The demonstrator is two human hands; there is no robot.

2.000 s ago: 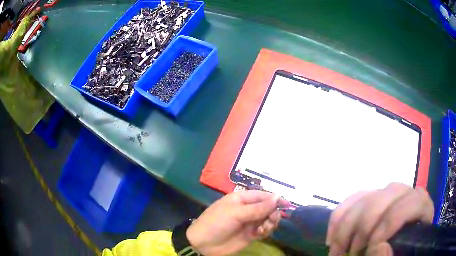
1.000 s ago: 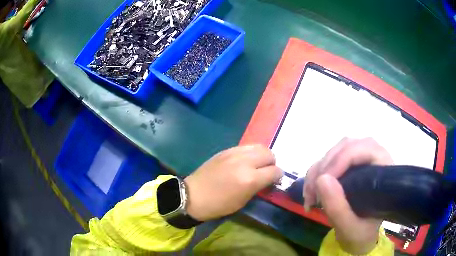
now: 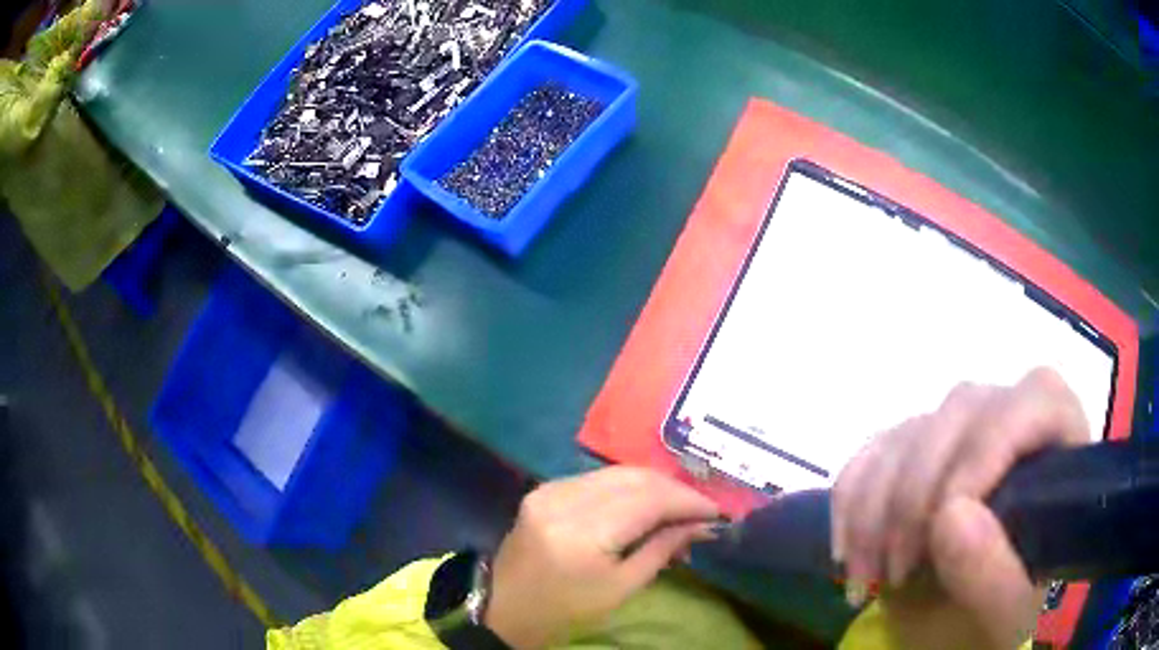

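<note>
A panel (image 3: 890, 330), glaring white inside a thin dark edge, lies on a red-orange pad (image 3: 680, 305). My right hand (image 3: 953, 495) is closed around a thick black electric screwdriver (image 3: 1080, 508), whose tip points left, past the panel's near edge. My left hand (image 3: 610, 546) is at the screwdriver's tip, thumb and forefinger pinched together just off the pad's near-left edge. Something tiny may be between them; it is too small to tell. A small metal bracket (image 3: 697, 467) shows at the panel's near-left corner.
A small blue bin (image 3: 458, 218) of dark screws stands against a large blue bin (image 3: 242, 159) of mixed metal pieces on the green bench (image 3: 508, 368). A blue crate (image 3: 203, 432) is below the bench edge. Another person's yellow-green sleeve (image 3: 64, 191) is at upper left. Another bin shows at lower right.
Since a second ago, both hands and the screwdriver tip have moved from the panel's near-left corner towards me, off the pad's near edge. The corner is uncovered again.
</note>
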